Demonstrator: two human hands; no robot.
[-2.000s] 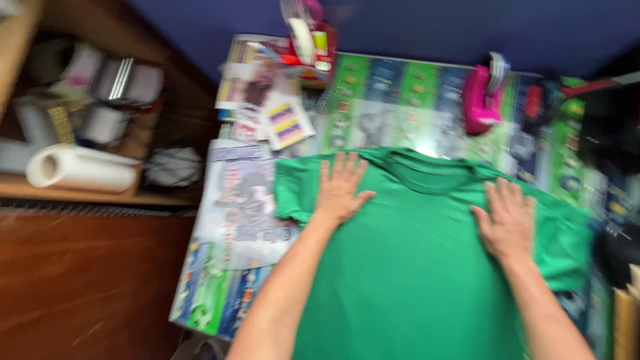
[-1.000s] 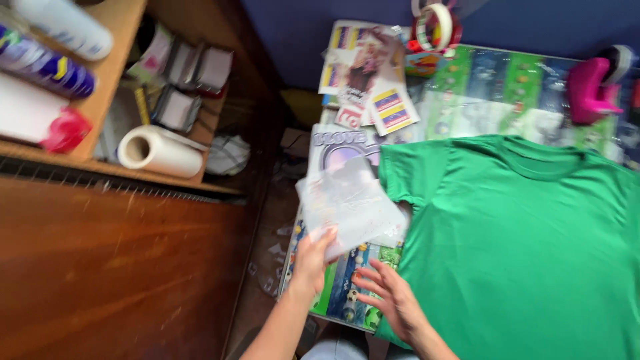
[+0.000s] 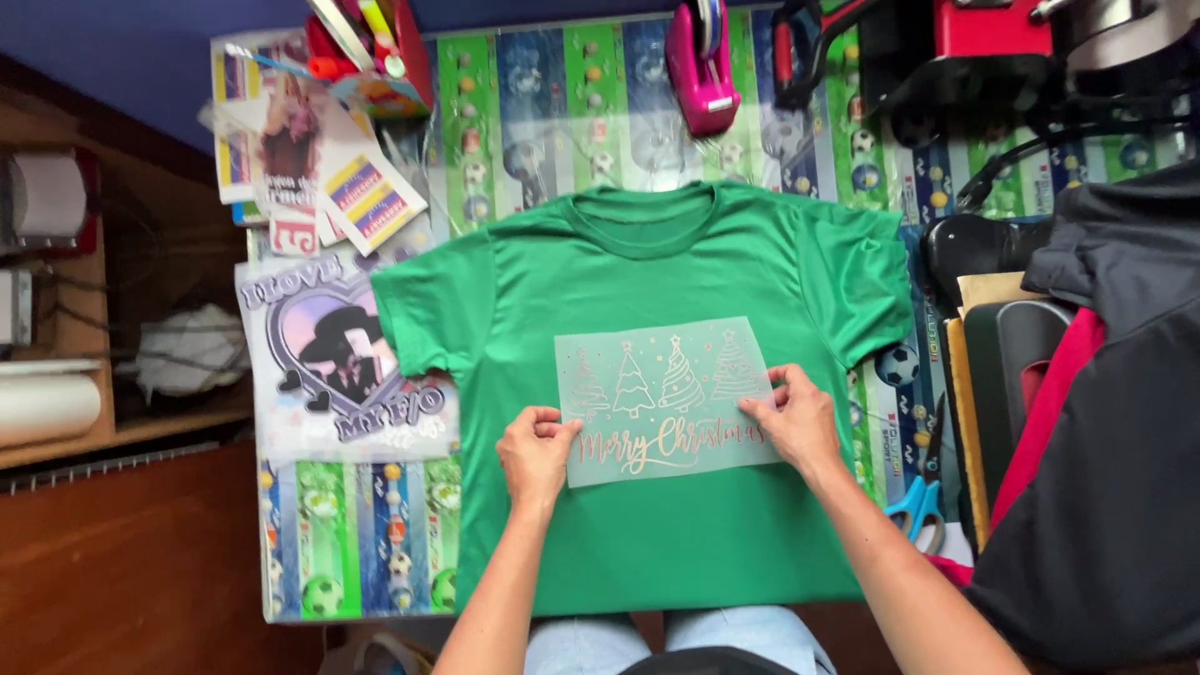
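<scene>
A green short-sleeved T-shirt [image 3: 656, 553] lies flat on the table, its collar at the far side. Over its chest is a translucent transfer sheet [image 3: 661, 403] with metallic outlines of several Christmas trees above script lettering. My left hand [image 3: 538, 454] pinches the sheet's left edge between thumb and fingers. At the right edge, my right hand [image 3: 797, 417] grips it the same way. The sheet looks slightly tilted; whether it rests fully on the fabric I cannot tell.
Printed sheets [image 3: 347, 356] lie left of the shirt. Behind are a pen holder [image 3: 384, 66], a pink tape dispenser [image 3: 703, 70] and a red and black machine [image 3: 984, 56]. Blue-handled scissors [image 3: 923, 502] and dark fabric [image 3: 1106, 469] are at the right. A wooden shelf [image 3: 103, 375] stands left.
A second ago my left hand held the translucent sheet at the shirt's left; now both hands hold it over the chest. Two seconds ago both hands lay on the shirt. The view has shifted.
</scene>
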